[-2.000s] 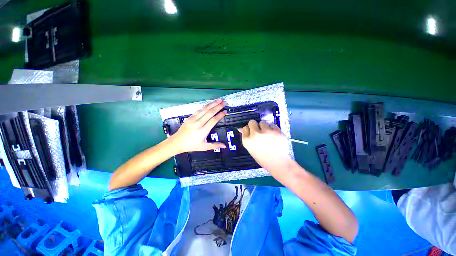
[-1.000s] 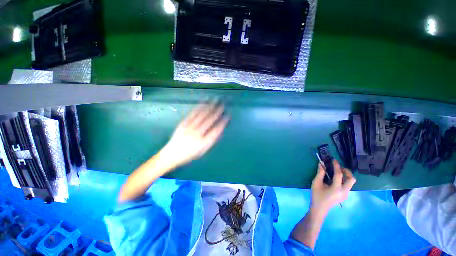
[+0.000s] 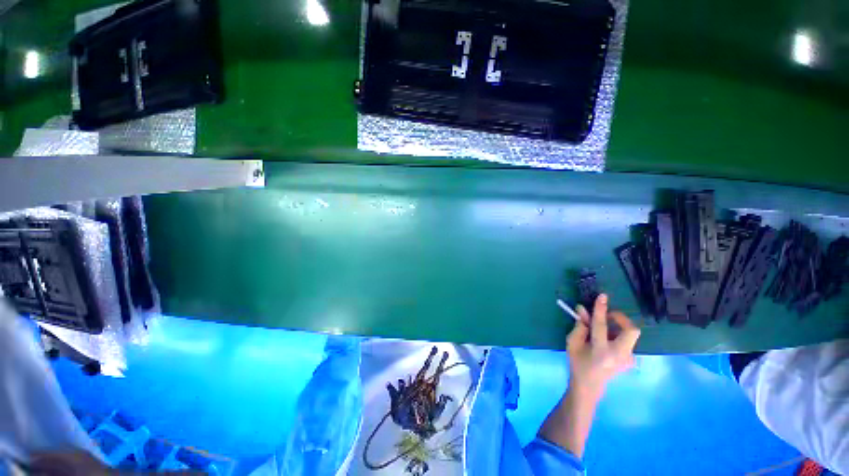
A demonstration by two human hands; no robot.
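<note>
My right hand [image 3: 603, 346] is at the bench's front edge, right of centre. Its fingers hold a thin white rod-like tool [image 3: 568, 309] and a short black strip [image 3: 586, 284], whose upper end shows above the fingertips. My left hand is not in view. A black housing panel [image 3: 549, 88] with two white bracket-shaped marks lies on a silvery-white sheet [image 3: 475, 149] on the conveyor beyond the bench.
Dark strips [image 3: 684, 260] lie fanned on the bench at right, thinner ones [image 3: 801, 270] farther right. Another panel [image 3: 172, 70] is on the conveyor. A grey rail [image 3: 121, 178] and stacked panels [image 3: 56, 279] are at left. A blurred pale shape [image 3: 28, 390] is lower left; a white sleeve [image 3: 805, 390] lower right.
The panel went from the bench onto the conveyor, and conveyor panels shifted right. My right hand left the panel for the strip. My left hand went out of view. The left stack's front panel looks different.
</note>
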